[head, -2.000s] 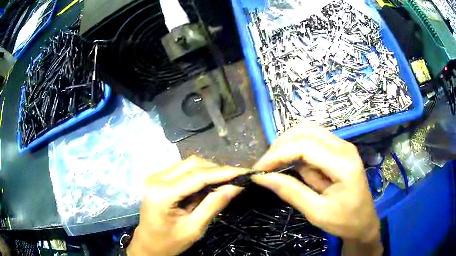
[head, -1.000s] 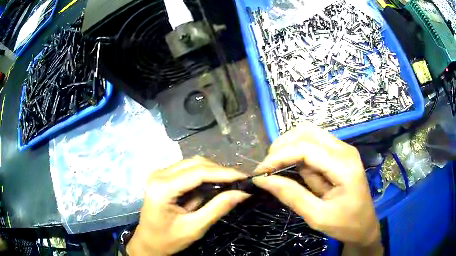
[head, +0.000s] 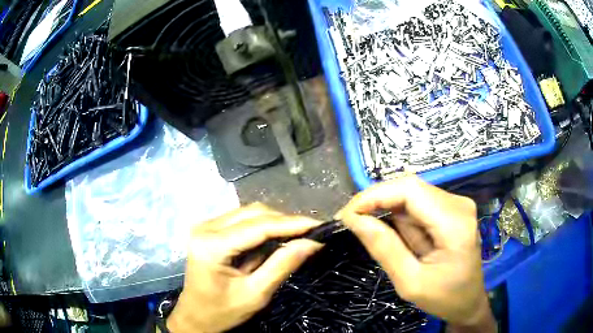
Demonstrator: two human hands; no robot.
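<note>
My left hand (head: 240, 266) is pinched on slender black parts (head: 318, 232), whose ends stick out between thumb and forefinger toward the right hand. My right hand (head: 422, 250) has its thumb and fingertips pinched at those ends; a thin part lies under its fingers, but the fingers hide most of it. The two hands nearly meet above the lower blue bin, where many loose black parts (head: 338, 293) lie. The soldering iron (head: 286, 143) points down in its clamp (head: 244, 52), just beyond the hands and touching neither.
A right blue tray (head: 354, 156) holds silver metal parts. A left blue tray (head: 84, 168) holds black parts. A clear plastic bag (head: 146, 214) lies between the left tray and the iron. A dark fan box (head: 169, 71) stands behind. Bagged brassy parts (head: 549, 188) and a green box (head: 566, 39) are at right.
The fine bright wire seen near the right fingertips one second ago no longer shows. The right fingertips have shifted slightly and closed on the ends of the black parts. The left hand has barely moved.
</note>
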